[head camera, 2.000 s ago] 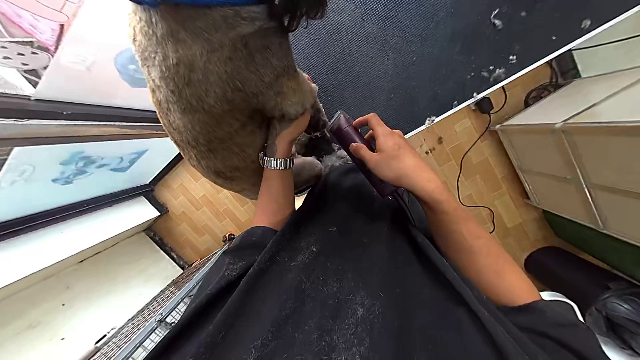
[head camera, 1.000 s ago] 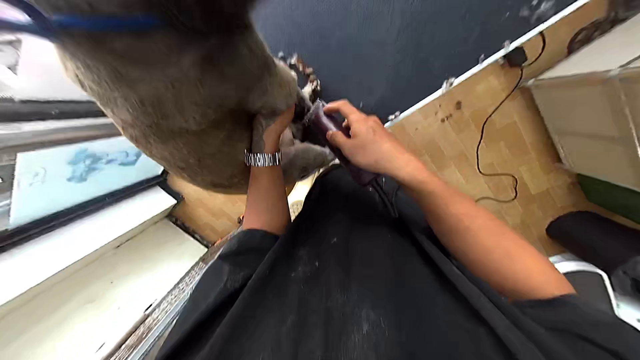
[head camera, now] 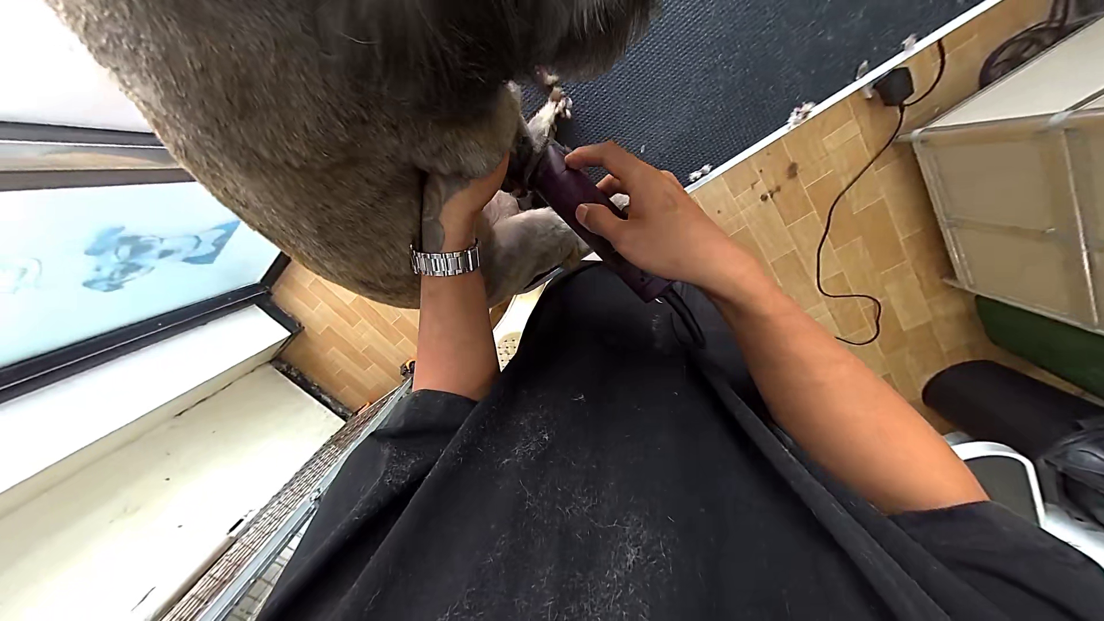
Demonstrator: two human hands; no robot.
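A short-coated grey-brown dog (head camera: 293,147) stands over the upper left of the view, its head end at the top. My left hand (head camera: 470,197), with a steel watch at the wrist, reaches in under the dog's body against a leg; its fingertips are hidden by fur. My right hand (head camera: 649,211) grips a dark purple electric hair clipper (head camera: 576,200) from above. The clipper's head touches or nearly touches the dark fur by a raised paw, just right of my left hand. Its cord hangs from the lower end. A pale hind leg (head camera: 535,246) lies below the clipper.
The dark textured tabletop (head camera: 742,78) has a white edge with tufts of cut hair. A black cord (head camera: 824,233) with a plug hangs over the tiled floor. Cabinets (head camera: 1009,190) stand at right, a black cylinder (head camera: 992,397) below them. A glass panel (head camera: 129,259) is at left.
The dog's body and head have shifted within the view, and the blue band seen earlier at the top is out of sight. Both hands stay close together, the clipper still in my right hand.
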